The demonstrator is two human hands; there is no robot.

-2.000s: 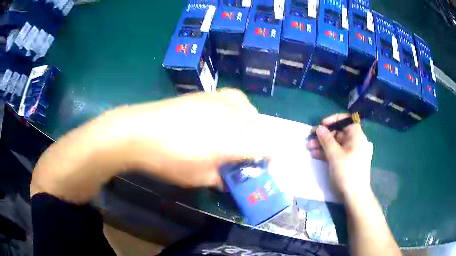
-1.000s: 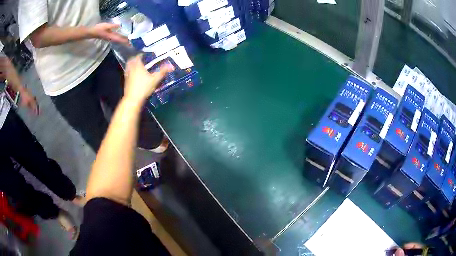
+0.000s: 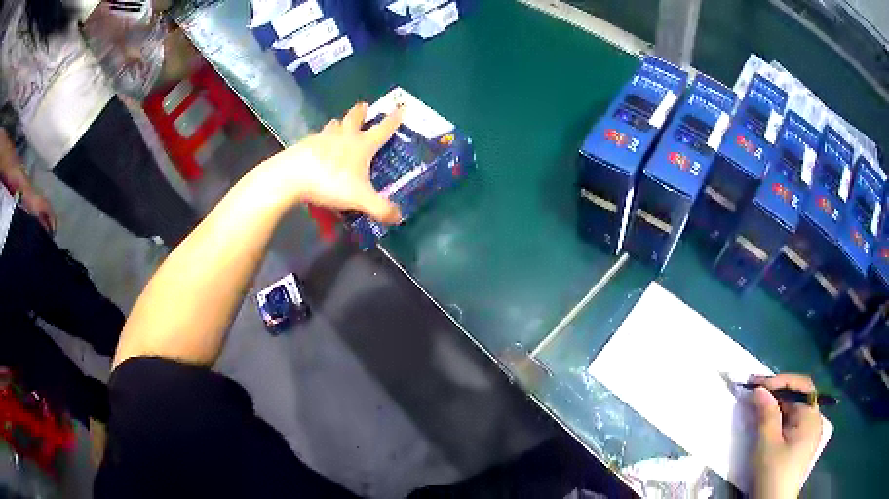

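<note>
My left hand reaches far out over the bench's near left edge, fingers and thumb spread across the face of a blue carton lying flat; the hand's contact with it is partly hidden. My right hand, at the lower right, holds a slim dark tool like a pen. The tool's tip points left over a white sheet lying flat; a tiny pale piece shows near the tip. A row of blue cartons stands behind the sheet, with white labels on their upper sides.
More blue cartons with white ends lie at the bench's far left. Printed white sheets lie behind the row, by a metal post. Crinkled clear plastic is at the near edge. People, a red stool and a small carton are beyond the bench's left edge.
The left hand has gone from near the right hand to the far left carton. That carton now sits apart from the others, nearer the row. The view has turned left; the right hand keeps the tool.
</note>
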